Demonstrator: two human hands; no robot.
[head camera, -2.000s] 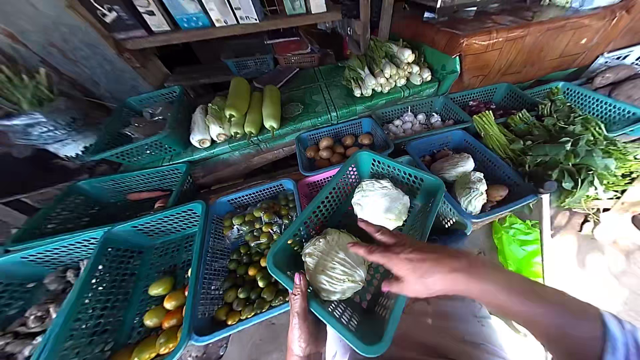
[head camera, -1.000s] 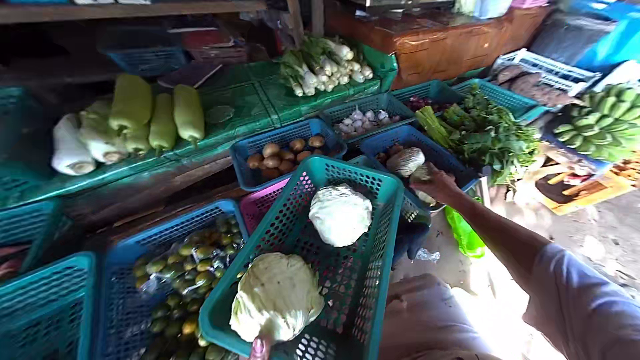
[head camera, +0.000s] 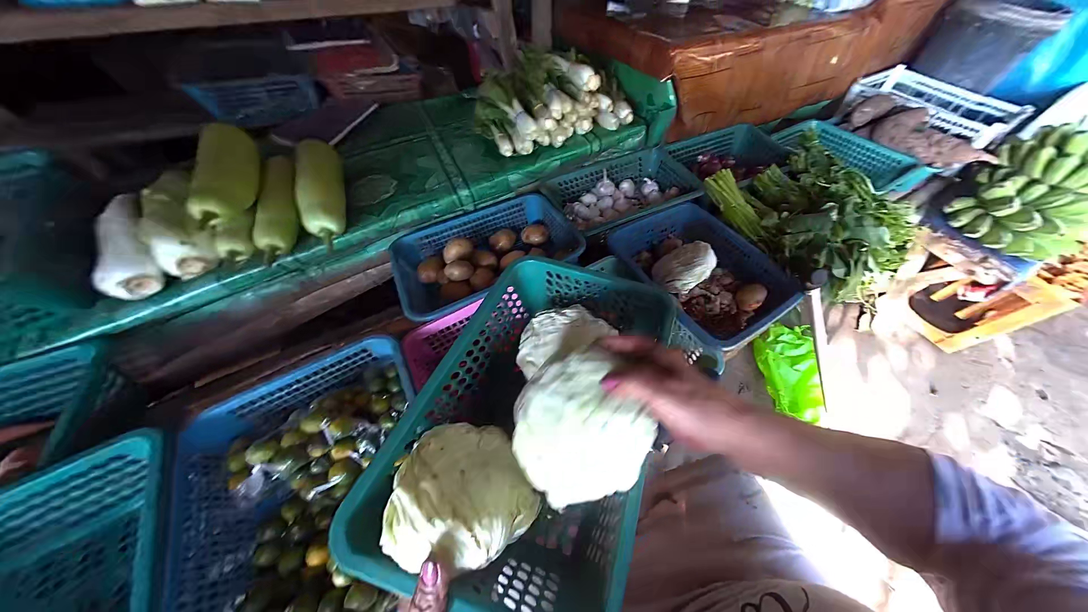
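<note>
A green plastic basket (head camera: 357, 518) is tilted in front of me with pale cabbages in it. My left hand (head camera: 429, 588) grips its near rim; only the thumb and part of the hand show. One cabbage (head camera: 459, 497) lies at the near left. My right hand (head camera: 671, 391) is closed around a second cabbage (head camera: 582, 429), above the basket's right half. Behind that one, a third cabbage (head camera: 561, 336) is partly hidden. Beyond the basket, a blue basket (head camera: 765, 319) holds another cabbage (head camera: 684, 267), a round brown vegetable and loose peelings.
A blue basket of small green fruits (head camera: 289, 510) stands left. Behind are brown round produce (head camera: 459, 263), garlic bulbs (head camera: 616, 200) and leafy greens (head camera: 816, 212). Gourds (head camera: 225, 174) and spring onions (head camera: 552, 102) lie on the green-covered shelf. Green bananas (head camera: 1020, 195) and a green plastic bag (head camera: 786, 370) are right.
My right hand has come back from the blue basket to the green one, now with a cabbage in it. The blue basket shows fewer cabbages than two seconds ago.
</note>
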